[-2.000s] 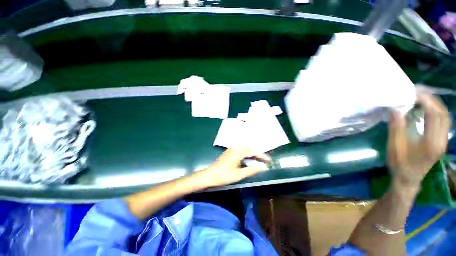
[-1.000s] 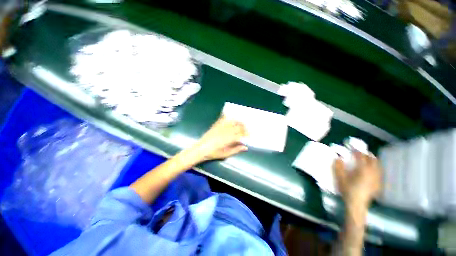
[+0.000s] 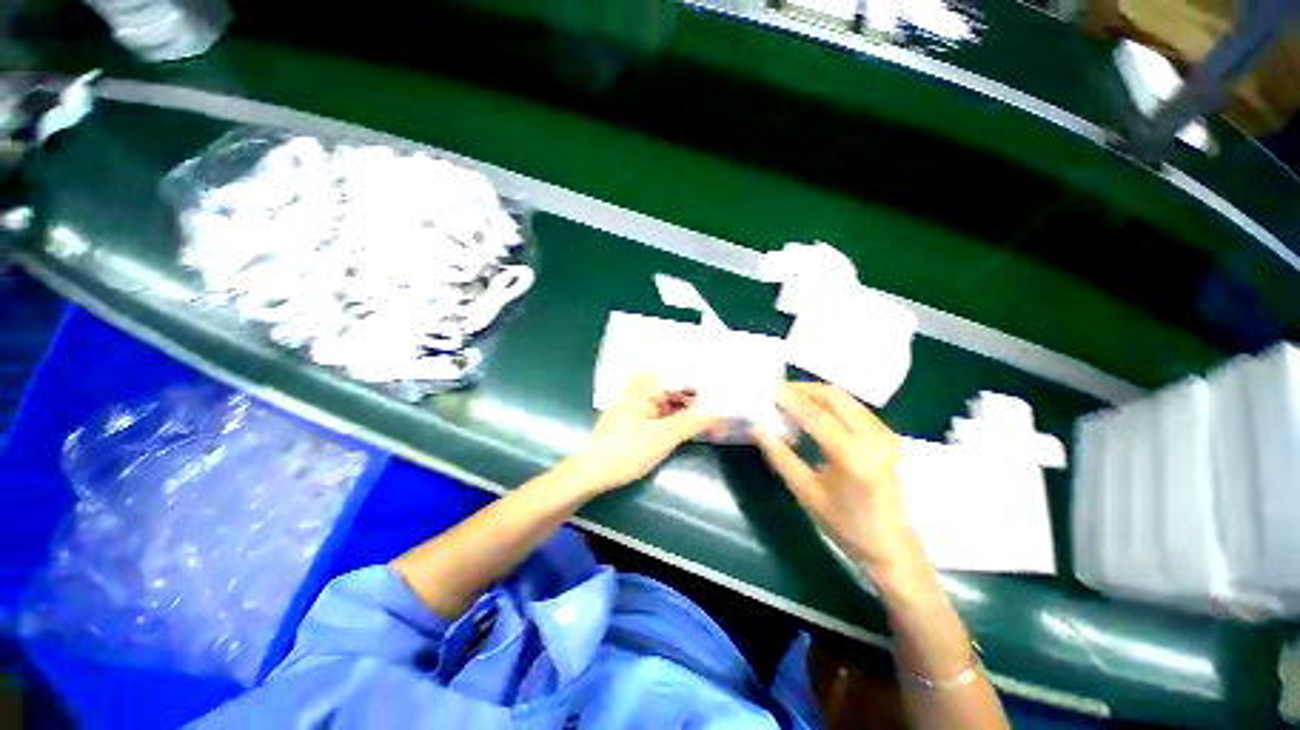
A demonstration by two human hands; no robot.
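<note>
A white box or tray (image 3: 642, 347) lies on the dark green bench in front of me, with a thin white card tab (image 3: 687, 297) sticking up behind it. My left hand (image 3: 649, 428) is at its near left side, fingers curled against it. My right hand (image 3: 841, 464) is at its right end, thumb and fingers on a white piece at the near edge. The overexposed white hides where box and card meet. Die-cut card blanks lie in two piles, one behind my right hand (image 3: 855, 342) and one to its right (image 3: 984, 506).
Coiled white cables (image 3: 357, 257) lie on an opened clear bag at the left. A blue bin (image 3: 335, 549) with clear bags is at lower left. White boxes (image 3: 1183, 485) lean side by side at the right. The green belt (image 3: 884, 186) runs behind a metal edge strip.
My right hand has moved left from the right card pile to the white box. A thin card tab now shows behind the box. My left hand stays at the box.
</note>
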